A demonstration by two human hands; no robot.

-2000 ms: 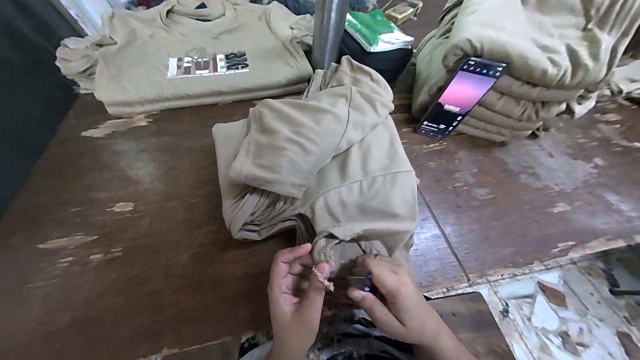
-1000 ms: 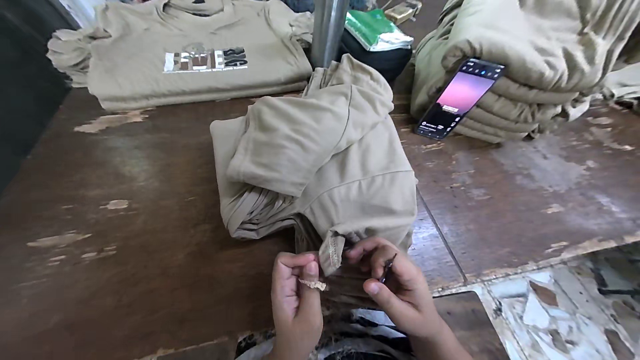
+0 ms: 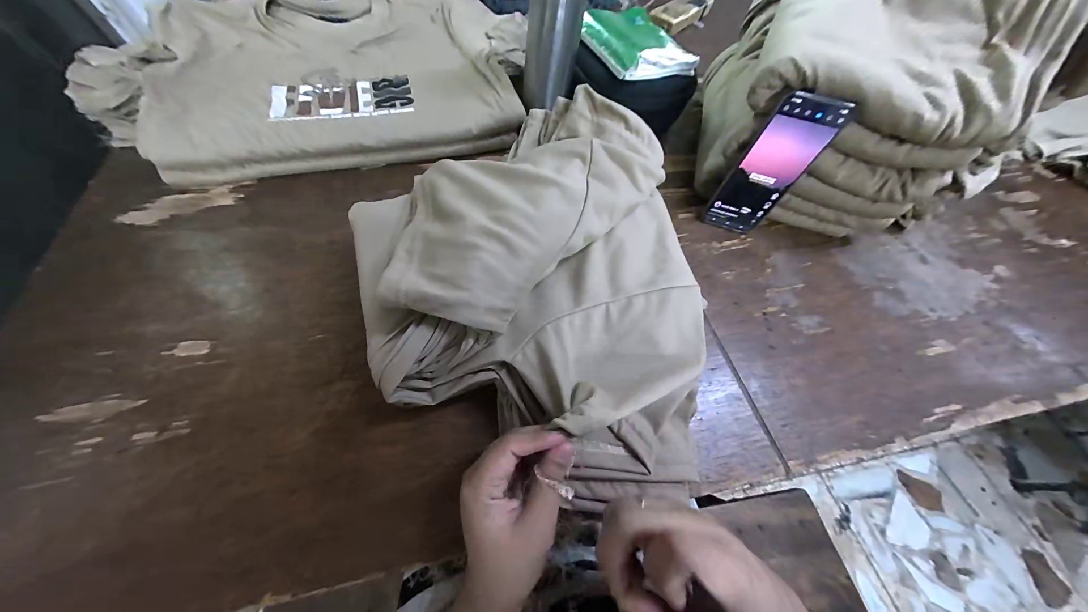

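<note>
A stack of folded beige shirts [image 3: 612,314] lies in the middle of the wooden table, its near end hanging toward me. My left hand [image 3: 514,501] pinches the edge of the upper shirt's fabric between thumb and forefinger, and a short frayed scrap of thread [image 3: 553,483] sits against the thumb. To its right, below the hanging cloth, my right hand [image 3: 671,552] is blurred with its fingers curled; whether it holds anything is not clear.
Behind, on the left, lies a printed beige shirt [image 3: 331,119] on a pile. A metal pole [image 3: 551,51] stands beside a green-and-white packet [image 3: 637,44] on a black case [image 3: 633,98]. A phone [image 3: 778,161] leans on folded garments [image 3: 901,76]. The table edge [image 3: 952,429] borders the patterned floor [image 3: 935,510].
My right hand has moved down from the fabric, and the small dark tool seen in it earlier is no longer visible. My left hand still holds the cloth edge.
</note>
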